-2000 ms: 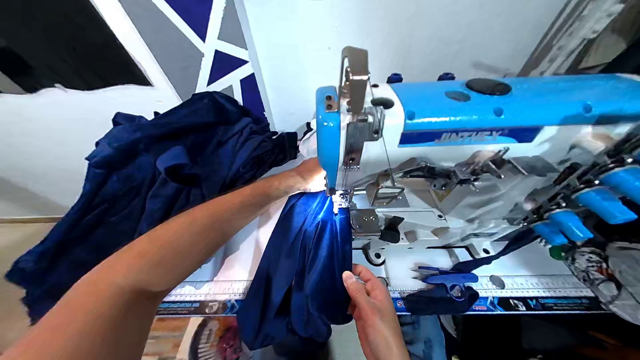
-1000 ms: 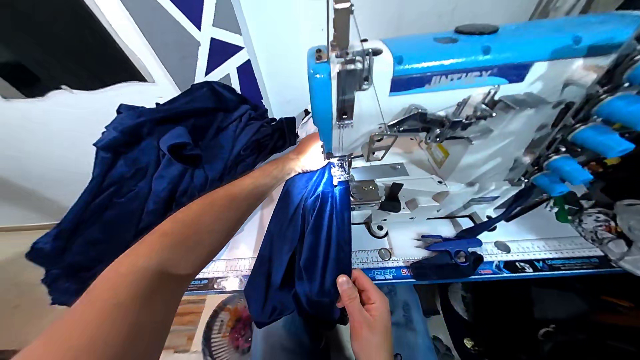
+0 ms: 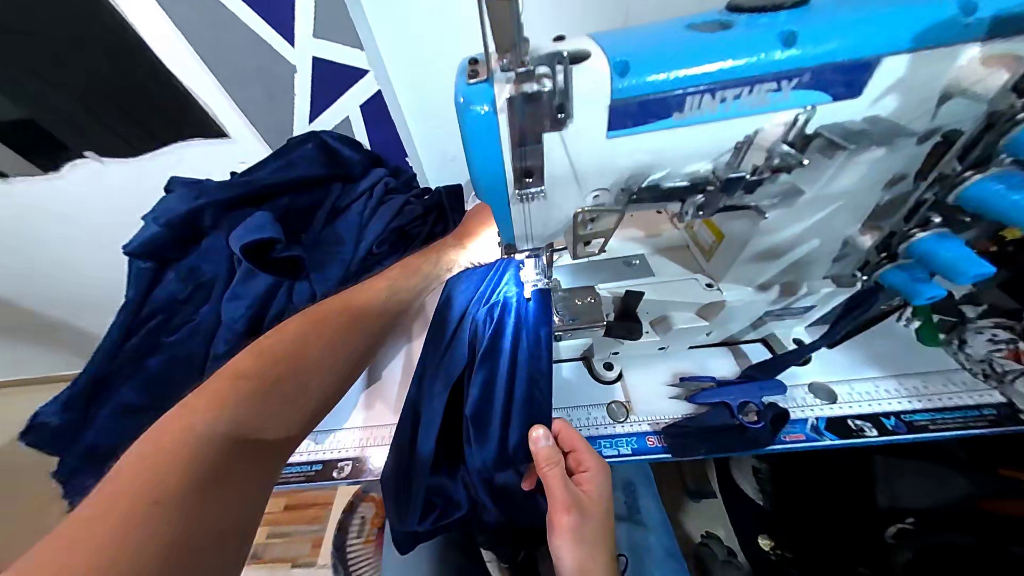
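A blue and white industrial sewing machine (image 3: 552, 160) stands over the table, its lamp shining on the presser foot (image 3: 534, 272). Dark blue velvety fabric (image 3: 488, 376) lies under the foot and hangs down over the table's front edge. My right hand (image 3: 572, 480) pinches the right edge of this fabric between thumb and fingers, below the foot at the table edge. My left arm reaches across to the far side of the needle area; my left hand (image 3: 478, 232) is mostly hidden behind the machine head, so its fingers do not show.
More dark blue fabric (image 3: 272, 240) is heaped at the left. Blue thread snips (image 3: 732, 392) lie on a dark fabric strip at the front right, beside a measuring scale (image 3: 880, 392) along the table edge. Blue thread tension knobs (image 3: 948, 256) stick out at the right.
The view has come closer to the machine. Both hands keep about the same places, the right at the fabric's edge and the left behind the machine head.
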